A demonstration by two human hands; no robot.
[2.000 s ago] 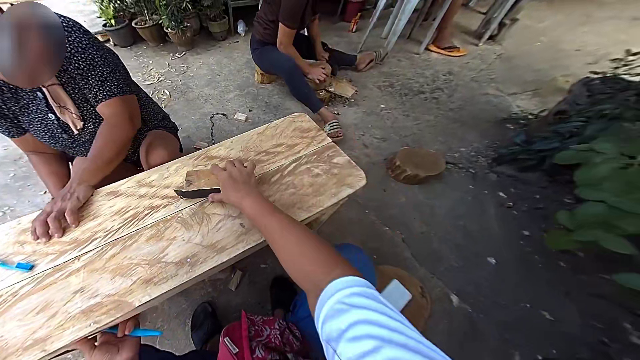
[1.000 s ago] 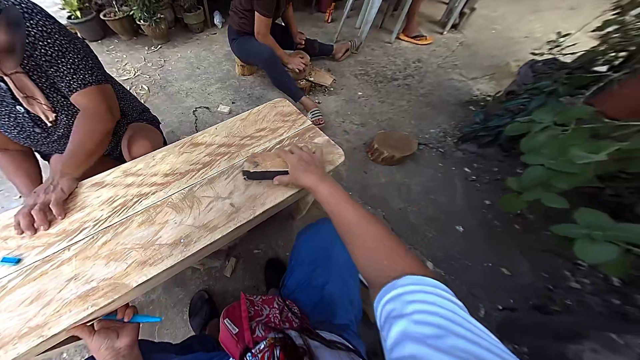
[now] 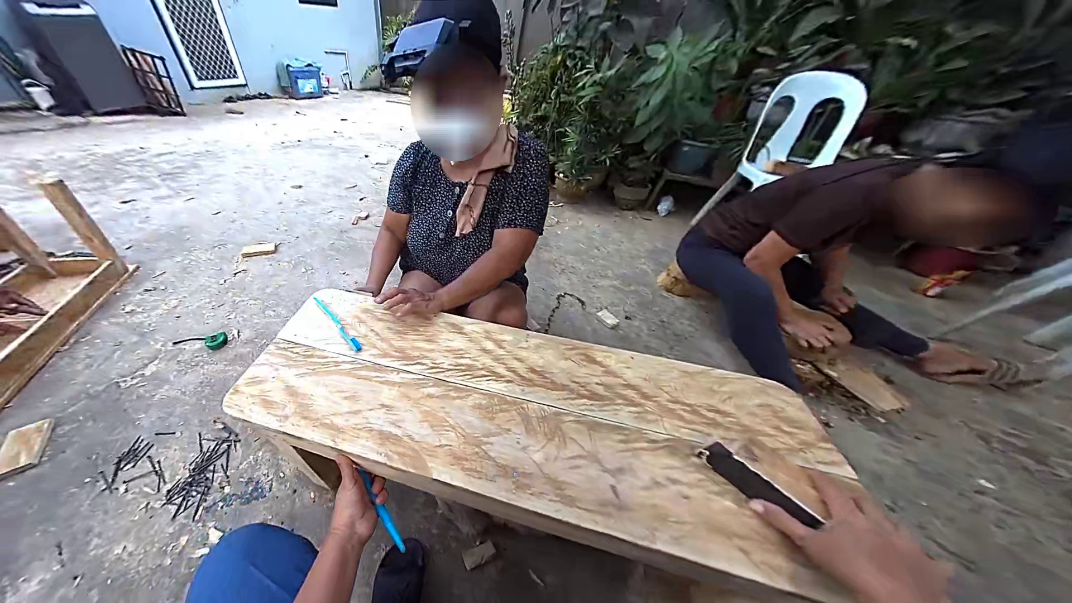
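A low wooden table with rounded corners and a lengthwise seam lies before me, its top streaked light and brown. My right hand grips a sanding block, a wood piece with dark abrasive along its side, against the top near the right end. My left hand is at the table's near edge, closed around a blue pen-like stick that points down. Another blue stick lies on the tabletop at the far left, near the hand of a person across the table.
A person sits opposite with a hand on the tabletop. Another person works low at the right, near a white plastic chair. Dark nails, a green tape measure and a wooden frame are on the ground at left.
The view has swung up and left. Between the two earlier frames, my right hand slid the sanding block toward the table's right end. My left hand stays at the near edge with the blue stick.
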